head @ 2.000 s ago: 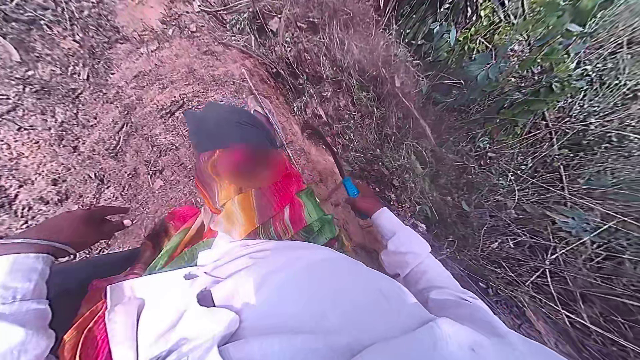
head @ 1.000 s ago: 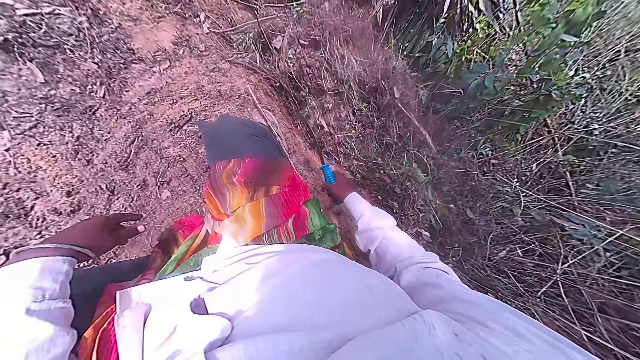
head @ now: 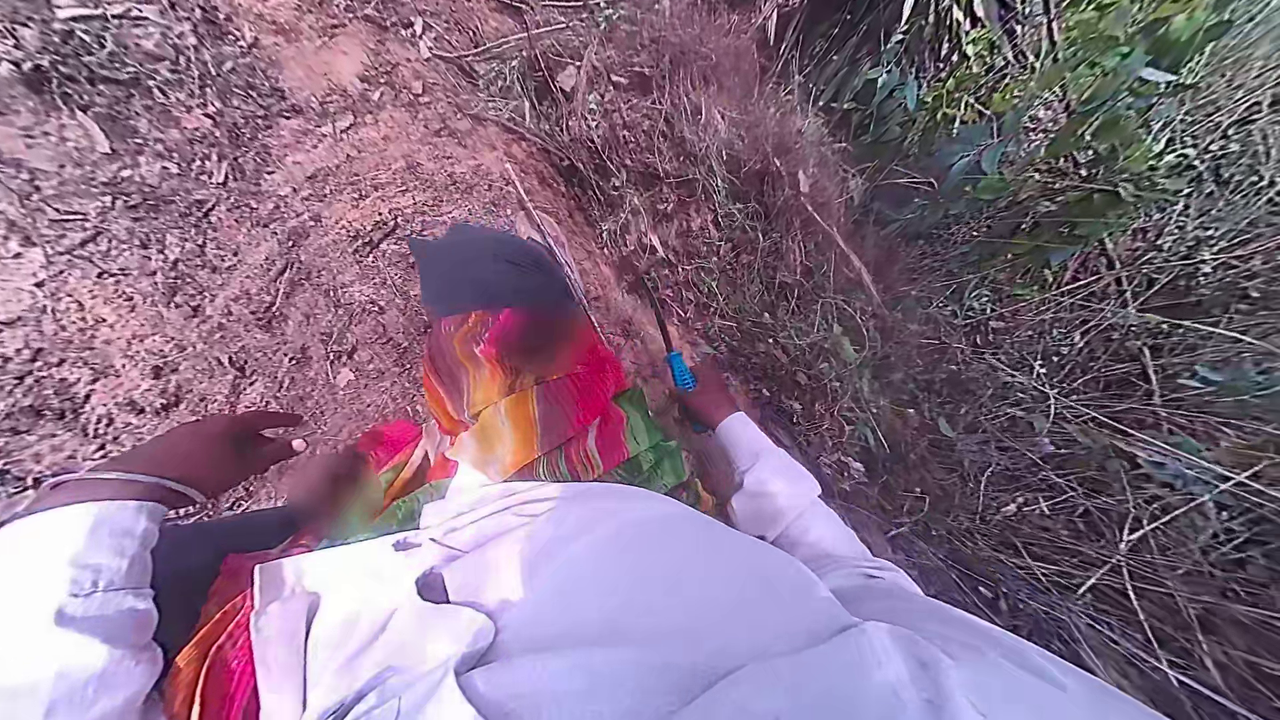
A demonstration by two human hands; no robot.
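My right hand [head: 708,396] is closed around the blue handle of a sickle [head: 681,371]; its dark, thin blade points up and away, close above the soil at the foot of the dry-grass bank. The blade's tip blurs into the ground. My left hand [head: 225,455] holds nothing, fingers apart, with a pale bangle at the wrist, over bare soil at the left. Between the hands lies a striped red, orange and green cloth [head: 520,410] over my lap, with a dark grey cloth [head: 485,268] at its far end. A white shirt covers my torso and arms.
Reddish soil [head: 330,200] with twigs and clods spreads ahead and left. A thin stick [head: 550,240] lies just beyond the dark cloth. Dry grass [head: 720,180] covers the bank at right, with leafy green plants [head: 1060,150] and tangled dry stalks [head: 1130,480] farther right.
The sickle's blade, clearly curved two seconds ago and mostly hidden one second ago, shows again as a short dark line. My right hand still grips its handle.
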